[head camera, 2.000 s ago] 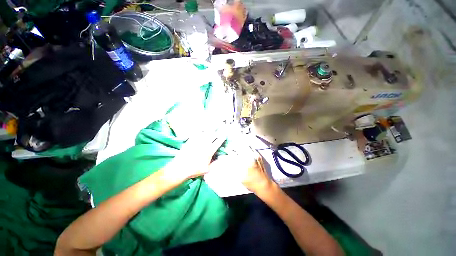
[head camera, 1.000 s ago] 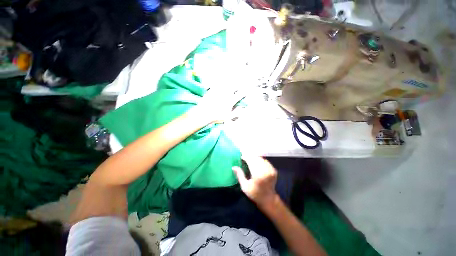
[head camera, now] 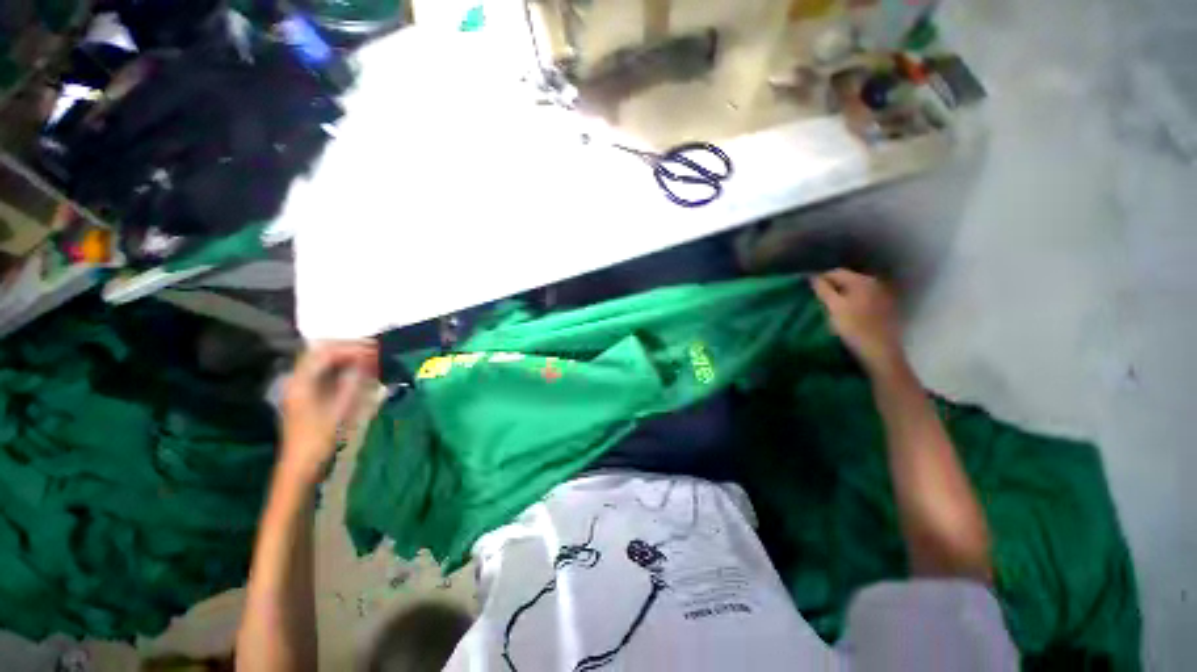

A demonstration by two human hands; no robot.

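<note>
The green garment [head camera: 551, 407] is stretched over my lap, in front of the table edge. Yellow lettering shows at its left part and a small yellow-green logo at its right. My right hand [head camera: 860, 313] pinches its far right end. My left hand [head camera: 331, 381] is raised at its left end, by the table's front left corner; the fingers are blurred and I cannot tell whether they hold cloth. The sewing machine [head camera: 735, 66] is cut off by the top edge. The scissors [head camera: 692, 173] with dark loop handles lie on the white table [head camera: 460, 210], which glares under the lamp.
A black cloth pile [head camera: 197, 131] lies at the upper left. Heaps of dark-green garments lie at the left [head camera: 118, 460] and at the right [head camera: 1037, 525]. A small parts tray [head camera: 893, 99] sits at the table's right end.
The garment has come off the table by the needle and down over my lap. My hands have moved wide apart, left hand to the left, right hand to the right. The view has tilted down.
</note>
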